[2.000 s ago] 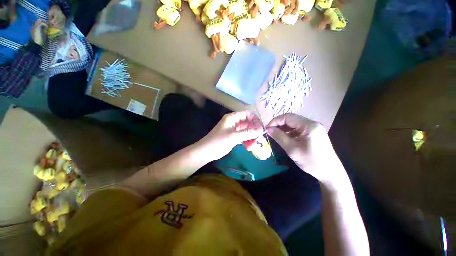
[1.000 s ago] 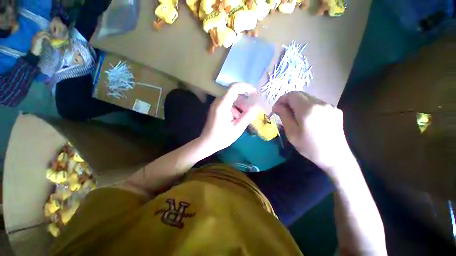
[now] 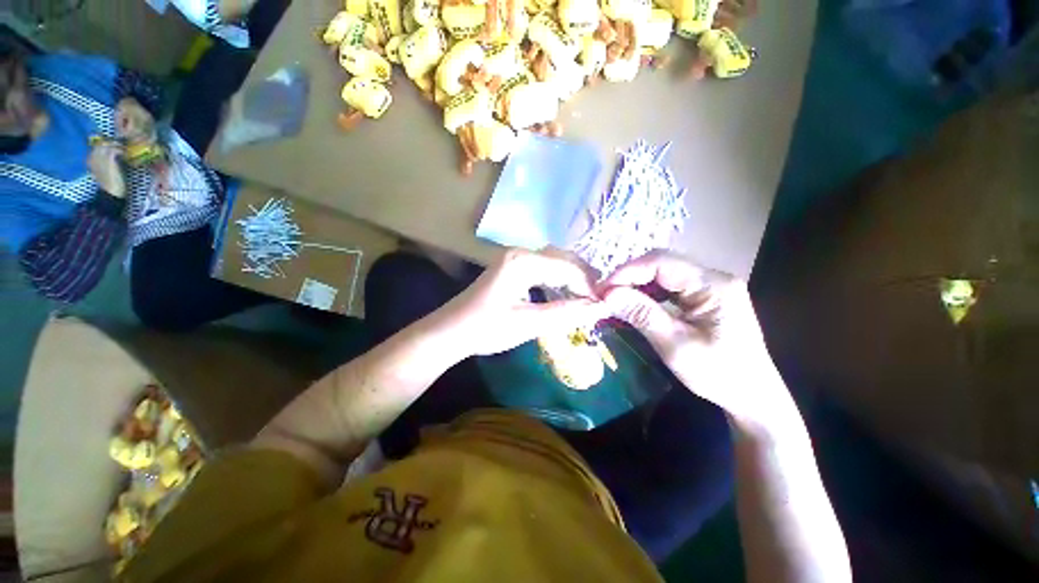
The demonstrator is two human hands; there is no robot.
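A yellow plush toy (image 3: 573,358) hangs below my fingertips above my lap, with a faint glossy film around it. My left hand (image 3: 530,298) and my right hand (image 3: 684,317) meet fingertip to fingertip at the gathered neck of its clear bag. Whether a tie is between the fingers cannot be told. A flat stack of clear bags (image 3: 538,188) and a loose pile of white twist ties (image 3: 638,213) lie just beyond my hands on the cardboard work surface (image 3: 376,157). A heap of loose yellow toys (image 3: 524,57) lies behind them.
An open carton (image 3: 57,456) at the lower left holds bagged toys. A small carton (image 3: 342,268) with a tie pile (image 3: 269,237) stands left of the table. A seated person in blue (image 3: 68,148) works at the far left. A large brown carton (image 3: 934,376) is on the right.
My hands were apart a second ago and now meet at the bag's neck. The toy has shifted slightly left and down in view. The camera view has shifted, showing more of the toy heap.
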